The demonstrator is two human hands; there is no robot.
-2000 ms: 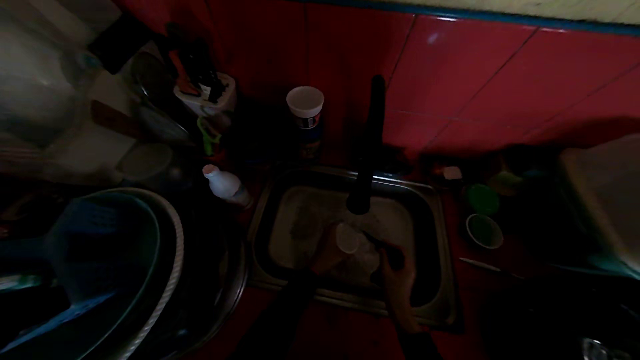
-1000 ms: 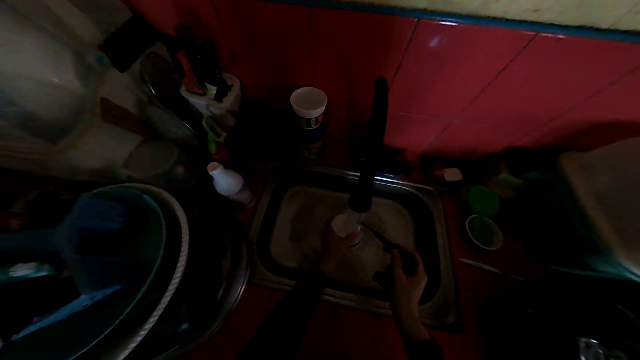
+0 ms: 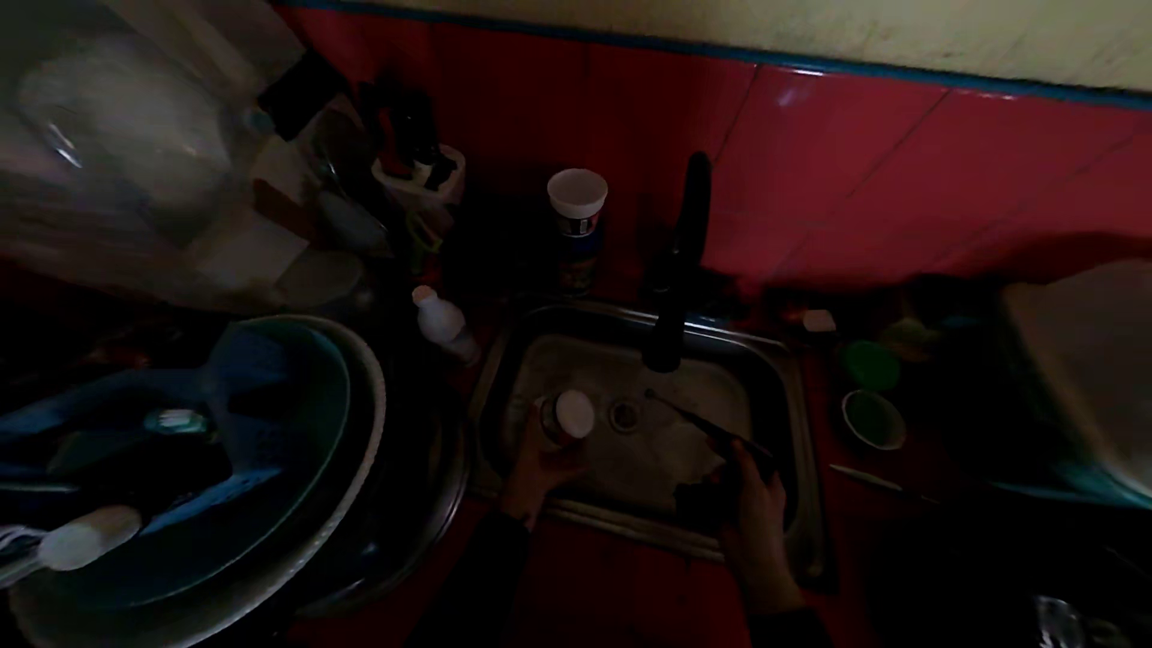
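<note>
My left hand (image 3: 544,463) is in the left part of the metal sink (image 3: 621,517), its fingers around a small white-topped container (image 3: 574,414). On the right side of the basin, my right hand (image 3: 754,504) grips a thin dark utensil (image 3: 688,416) whose tip points up and left. A dark, soft-looking item (image 3: 697,504) lies against or under that hand; what it is cannot be told. The black faucet (image 3: 670,315) hangs over the basin above the drain (image 3: 624,415). The picture is dim.
Large stacked basins (image 3: 364,450) with utensils stand left. Behind the sink are a white plastic bottle (image 3: 441,319), a white cup (image 3: 577,193) and a knife holder (image 3: 421,184). A small bowl (image 3: 873,420), a green round item (image 3: 871,364) and a knife (image 3: 868,477) lie right.
My left hand has moved left with the small container, away from beneath the faucet. My right hand, with the thin utensil, is now apart from it on the right.
</note>
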